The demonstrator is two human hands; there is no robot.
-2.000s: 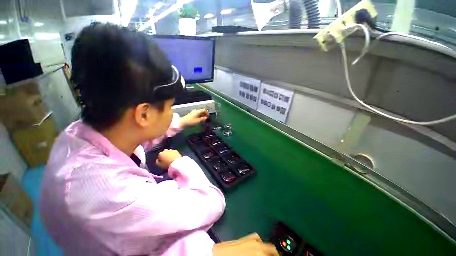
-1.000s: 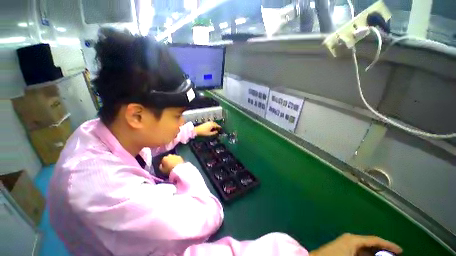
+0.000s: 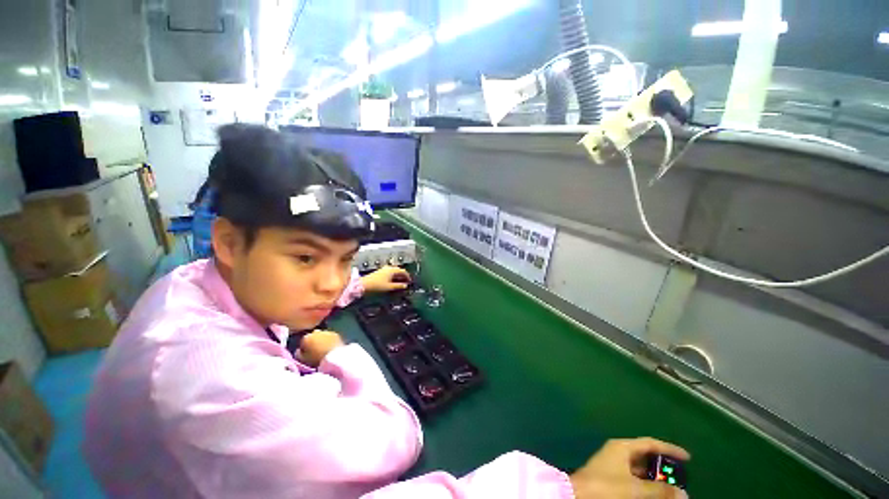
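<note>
My left hand point(image 3: 624, 470), in a pink sleeve, reaches in from the bottom edge. Its fingers and thumb are around a small dark smartwatch body point(image 3: 669, 470) whose face glows green, with some red. The lower part of the hand is cut off by the picture's edge. My right hand is not in view. A black compartment tray point(image 3: 450, 398) with two rows of pockets holding dark round watches lies on the green bench mat point(image 3: 526, 390), beside the co-worker.
A co-worker point(image 3: 244, 390) in a pink coat sits close at left, one hand by small shiny metal pieces point(image 3: 434, 294). Behind are a pale instrument box point(image 3: 385, 255) and a monitor point(image 3: 390, 171). The grey partition point(image 3: 604, 312) runs along the right, with a hanging white cable point(image 3: 682, 255).
My left hand has moved from over the dark tray at the bottom to the right, and now holds a lit watch. The co-worker's head has turned towards the camera. The view has shifted.
</note>
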